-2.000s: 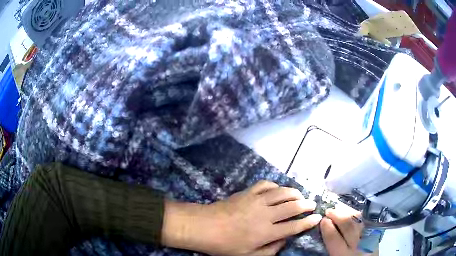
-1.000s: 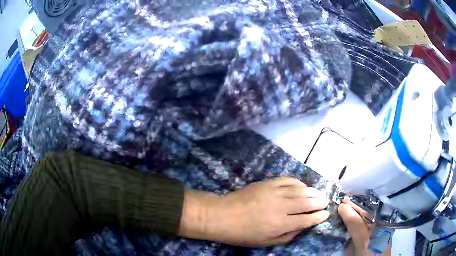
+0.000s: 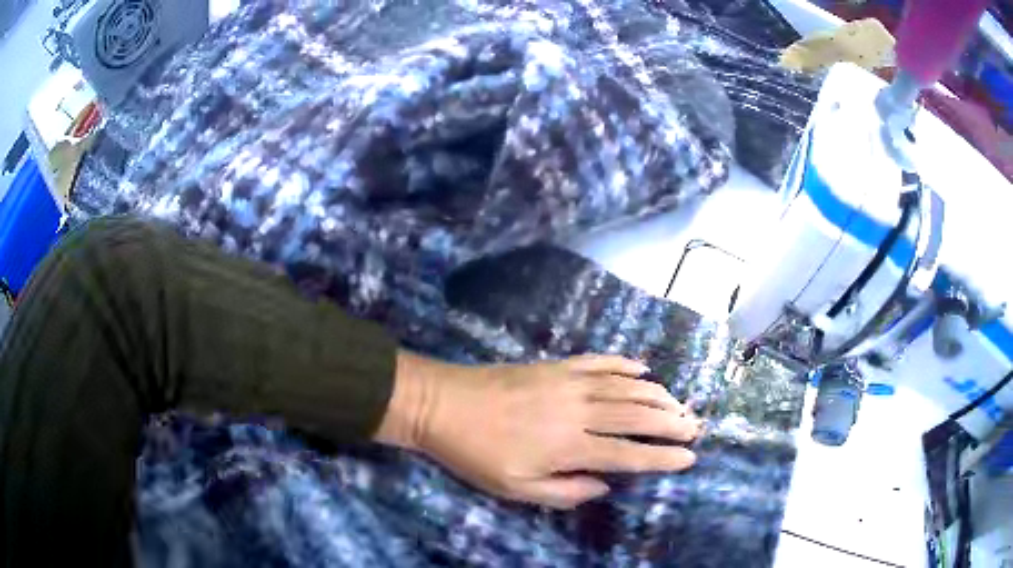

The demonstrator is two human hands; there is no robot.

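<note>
A thick blue-grey, black and white plaid garment (image 3: 333, 133) covers most of the table and is bunched up at the back. My left hand (image 3: 544, 427) lies palm down on the plaid, fingers pointing right and slightly apart, just left of the presser foot area (image 3: 750, 355). The cloth edge runs under the white machine head (image 3: 833, 211) with its blue stripe. The needle is too small and blurred to make out. My right hand is out of view.
A grey fan box (image 3: 128, 39) and a blue bin (image 3: 28, 211) are at the left. Layered dark strips (image 3: 761, 94) and a tan piece (image 3: 839, 47) lie at the back. A pink item (image 3: 933, 39) is above the machine. A thread (image 3: 850, 549) crosses the white bed.
My right hand has left the picture from beside the foot. My left hand now lies flatter, slightly back from the foot. More plaid shows right of it. The view has shifted.
</note>
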